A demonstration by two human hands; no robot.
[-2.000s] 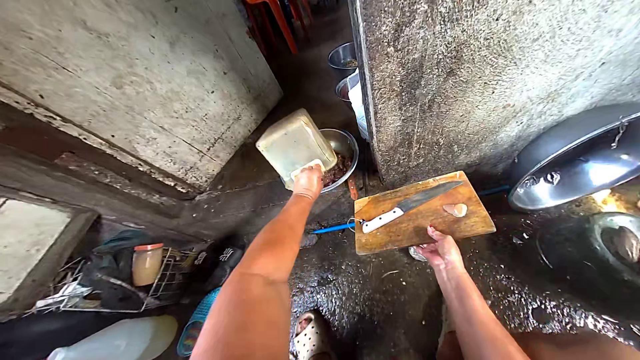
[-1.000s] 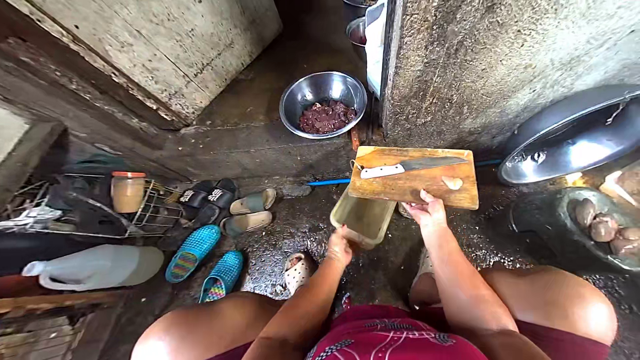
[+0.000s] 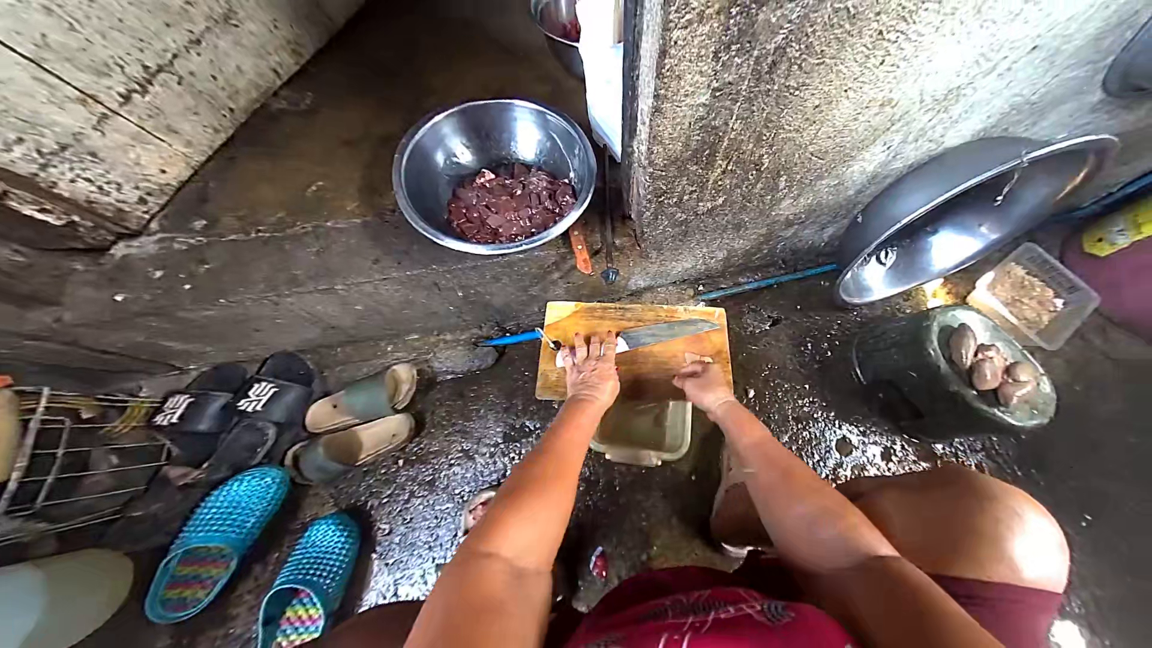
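A wooden cutting board (image 3: 643, 387) lies over a clear plastic container (image 3: 670, 432), whose near part shows below it. On the board, a kitchen knife (image 3: 670, 333) points its blade to the right. My left hand (image 3: 591, 367) rests across its white handle with the fingers apart. My right hand (image 3: 702, 385) is at the board's right part, fingers curled, at a small pale piece (image 3: 697, 358); whether it grips the piece is unclear. Beyond the board, a steel bowl (image 3: 495, 121) holds dark red cut meat (image 3: 511, 205).
An orange handle (image 3: 580, 248) lies beside the bowl. To the right are a leaning metal basin (image 3: 945, 207), a dark stool-like block (image 3: 900, 378) bearing several brownish lumps, and a plastic tub (image 3: 1066, 319). Sandals (image 3: 220, 540) and a wire rack (image 3: 63, 450) lie left. A rough wall (image 3: 765, 117) stands beyond.
The plastic container was tipped over the bowl, then held below the board; now the board lies over it. My left hand has gone from the container to the knife handle.
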